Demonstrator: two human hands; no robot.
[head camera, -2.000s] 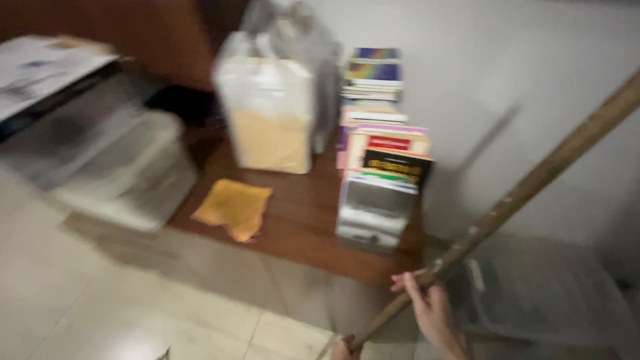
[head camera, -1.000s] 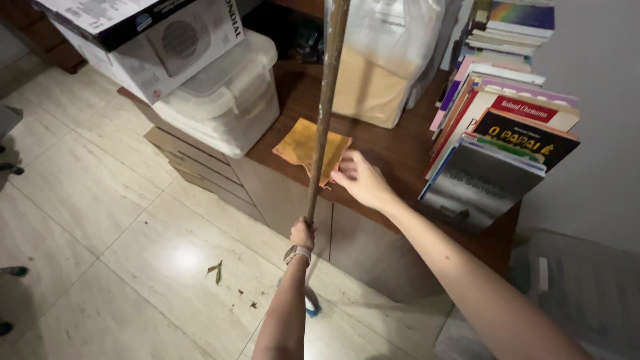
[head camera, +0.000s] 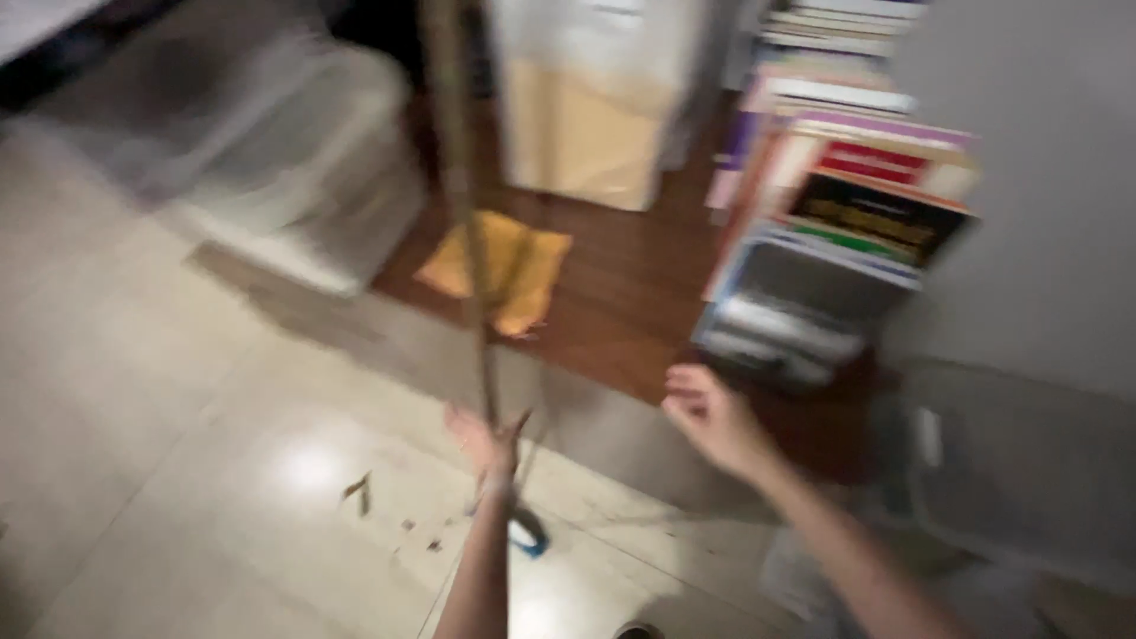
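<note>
A long wooden pole (head camera: 470, 231) stands nearly upright, passing in front of an orange cloth (head camera: 510, 271) on the brown wooden cabinet top (head camera: 612, 284). My left hand (head camera: 486, 439) is at the pole's lower part with its fingers spread; blur hides whether the palm touches it. My right hand (head camera: 714, 417) is off the pole, near the cabinet's front edge below the books, fingers loosely curled with nothing seen in them. Something blue and white (head camera: 530, 535) lies low by the pole's foot, partly behind my left forearm.
A row of books (head camera: 825, 257) stands at the cabinet's right, beside a bag with tan contents (head camera: 586, 124). A translucent plastic bin (head camera: 302, 169) is at left, another clear bin (head camera: 1021, 470) at right. Dry leaf bits (head camera: 359, 493) lie on the tiled floor (head camera: 222, 461).
My right hand has moved away from the orange cloth, toward the front edge below the books. My left hand's fingers, closed around the pole a second ago, are now spread.
</note>
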